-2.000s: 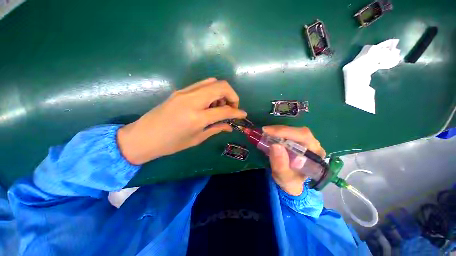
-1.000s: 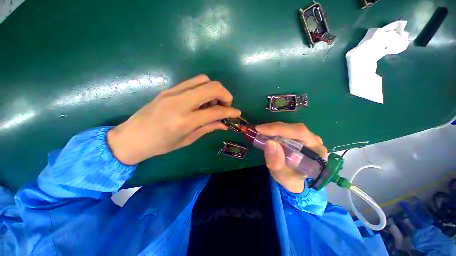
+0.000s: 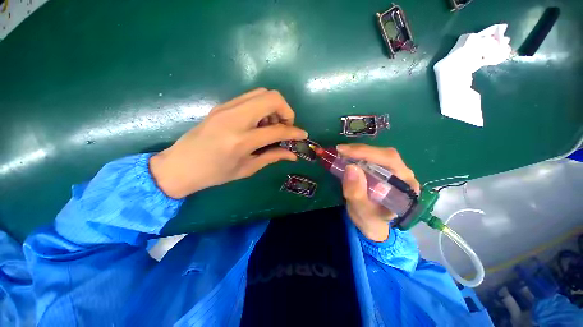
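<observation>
My left hand (image 3: 233, 142) pinches a small dark housing (image 3: 299, 149) with a metallic rim between thumb and fingers. My right hand (image 3: 374, 185) holds the glue syringe (image 3: 390, 191) like a pen, its barrel clear with pinkish-red contents. The red tapered needle hub (image 3: 326, 155) points left, and its tip is at the right part of the held housing; exact contact cannot be told. The green cap (image 3: 422, 209) at the rear joins a clear air hose (image 3: 470, 252) that curls down. A second housing (image 3: 300, 185) lies just below the held one.
Another housing (image 3: 362, 125) lies right of the held one on the green table (image 3: 160, 57). More housings lie at the top, one upright (image 3: 395, 30) and one cut off (image 3: 459, 4). A crumpled white wipe (image 3: 460, 80) and a black bar (image 3: 540, 32) are at the upper right.
The needle tip has shifted along the held housing, now at its right part. The held housing shows more of its opening. The other items shift slightly with the camera view.
</observation>
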